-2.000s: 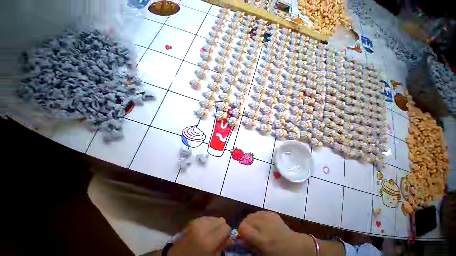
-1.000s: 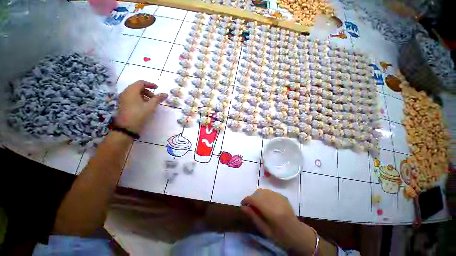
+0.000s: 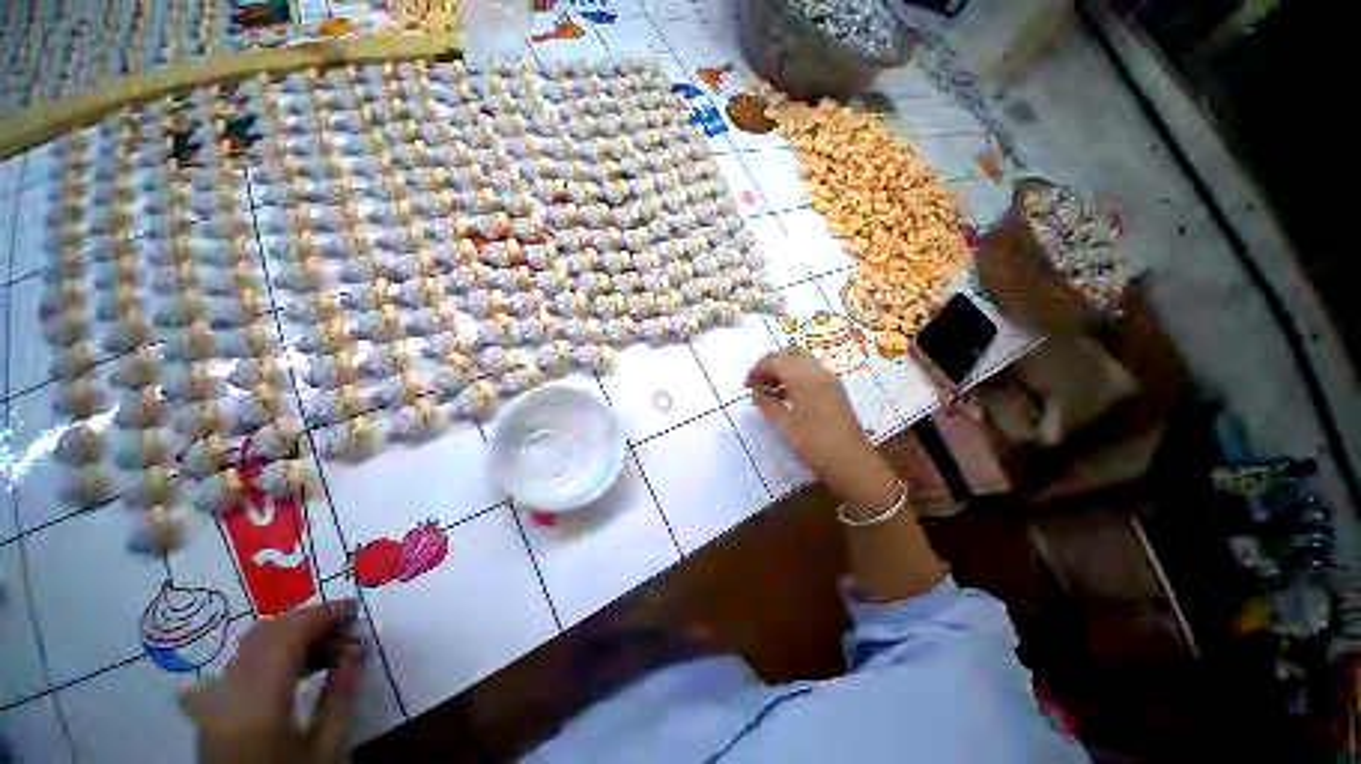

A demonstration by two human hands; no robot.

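Grey and orange assembled pieces stand in long close rows across the table. A round white bowl sits in front of them, with pale, shiny content. My left hand is low at the left by the printed red cup, partly cut off by the bottom edge. Its fingertips are near the cloth at a tiny greyish spot; whether they hold it is unclear. My right hand is near the table's front edge, right of the bowl. Its fingertips pinch a small orange-brown part. An orange heap lies beyond it.
A black phone lies beside the orange heap. A basket of pale pieces stands at the right table edge. A round grey basin stands at the far right. A wooden strip crosses the table behind the rows.
The view has swung right; the grey heap is out of the picture. My left hand has come back from beside that heap to the front edge. My right hand has moved right, towards the orange heap.
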